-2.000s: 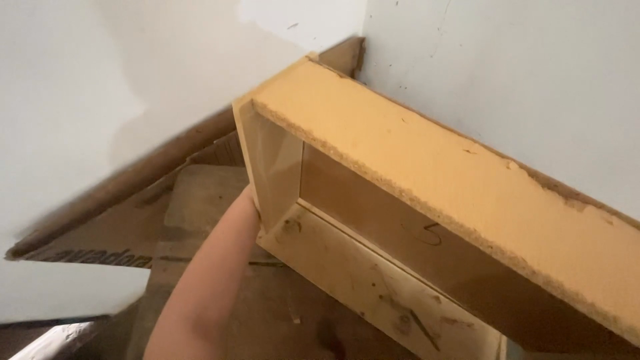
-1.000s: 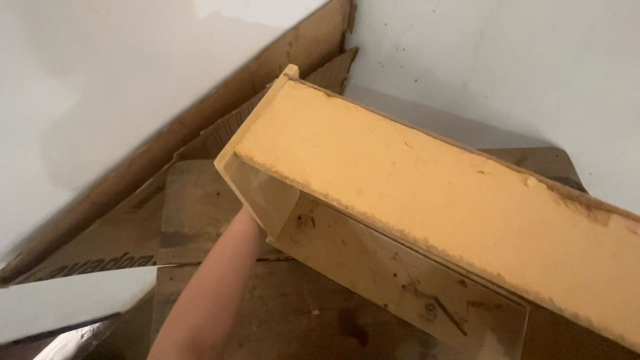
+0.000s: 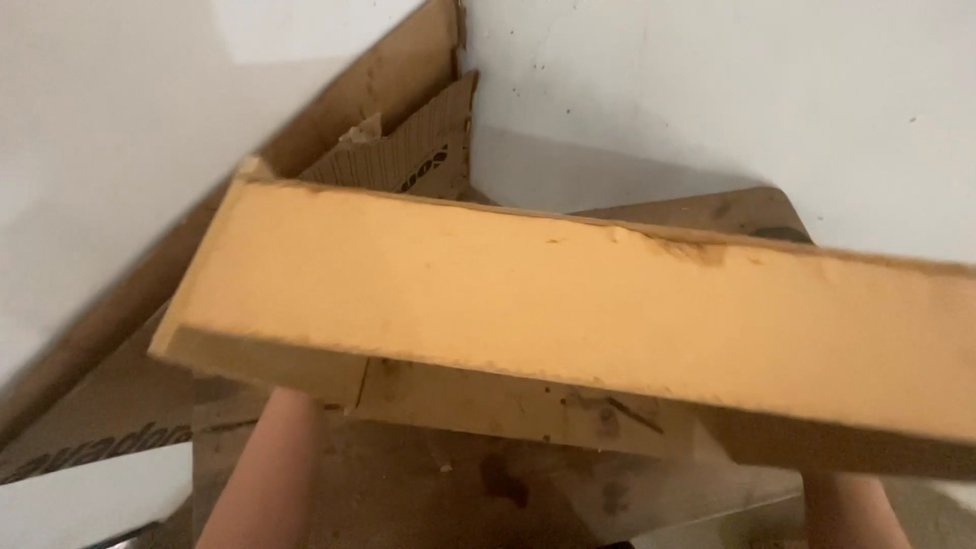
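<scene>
A long, shallow wooden box point(image 3: 534, 297) is held up at a slant, its yellow-orange side towards me. Its long edges are rough and chipped, and dark marks show on its inner face. My left forearm point(image 3: 267, 473) reaches up to the underside at the left end; the left hand is hidden behind the box. Towards the right, my right forearm point(image 3: 850, 511) rises to the lower edge, and that hand is hidden too. The box's right end runs out of view.
A stained brown board point(image 3: 427, 488) lies below the box. Torn printed cardboard point(image 3: 412, 145) stands in the corner. A brown strip point(image 3: 99, 328) runs along the foot of the white left wall point(image 3: 114, 137). Another white wall point(image 3: 724, 91) rises behind.
The box has turned closer to level across the view, and its inside shows less than two seconds ago. My right forearm has come into view at the lower right.
</scene>
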